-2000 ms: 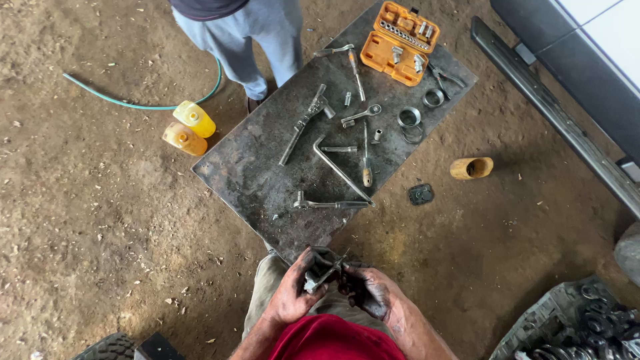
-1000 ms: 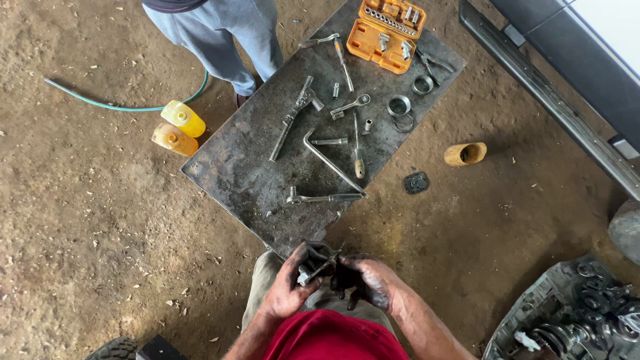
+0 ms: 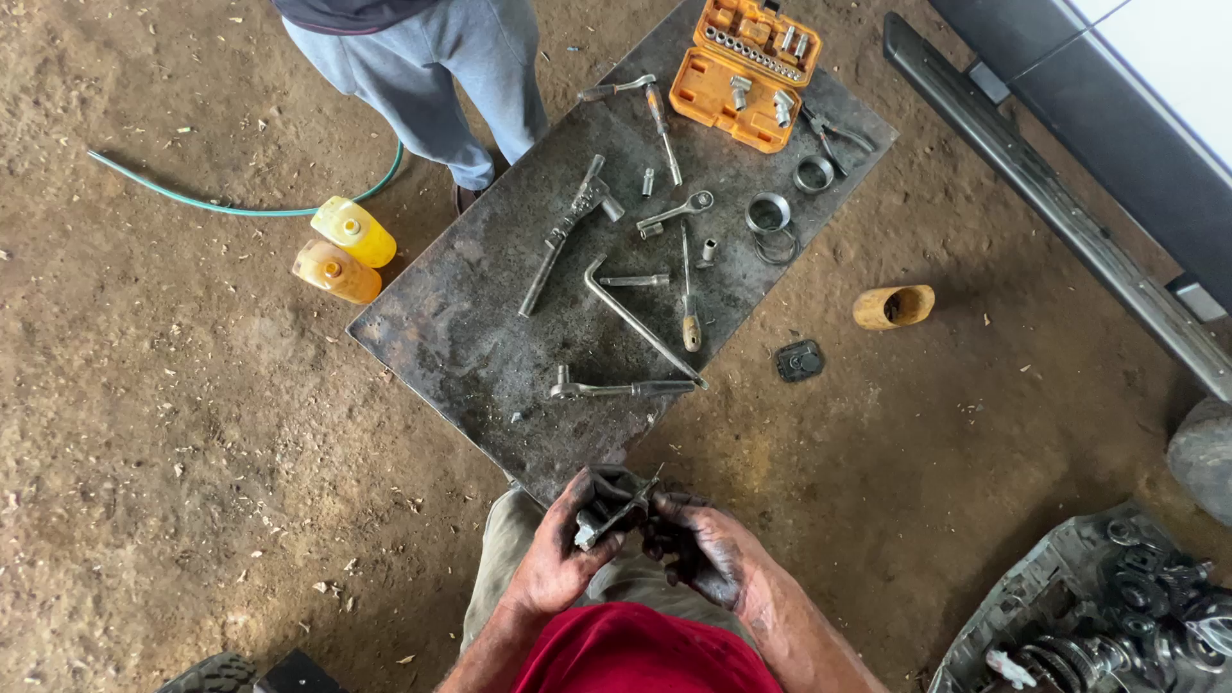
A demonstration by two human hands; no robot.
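My left hand (image 3: 568,549), blackened with grease, grips a dark metal part (image 3: 613,513) over my lap, at the near corner of the metal table (image 3: 452,337). My right hand (image 3: 707,553), also greasy, is at the part's right side with its fingers curled; whether it grips the part is hidden. Nearest to my hands on the table lies a ratchet with a socket (image 3: 621,389). Beyond it are an L-shaped bar (image 3: 640,322), a screwdriver (image 3: 690,322), another ratchet (image 3: 679,212), a jointed metal tool (image 3: 573,231) and metal rings (image 3: 767,212).
An orange socket case (image 3: 707,91) and pliers (image 3: 837,135) occupy the far end. Someone in grey trousers (image 3: 414,72) stands beyond the table. Yellow bottles (image 3: 356,231) stand at left; a cut bamboo cup (image 3: 890,307) and a tray of gears (image 3: 1001,587) are at right.
Both hands stay together around the dark part over my lap. The right hand's fingers have shifted slightly. The tools on the table have not moved.
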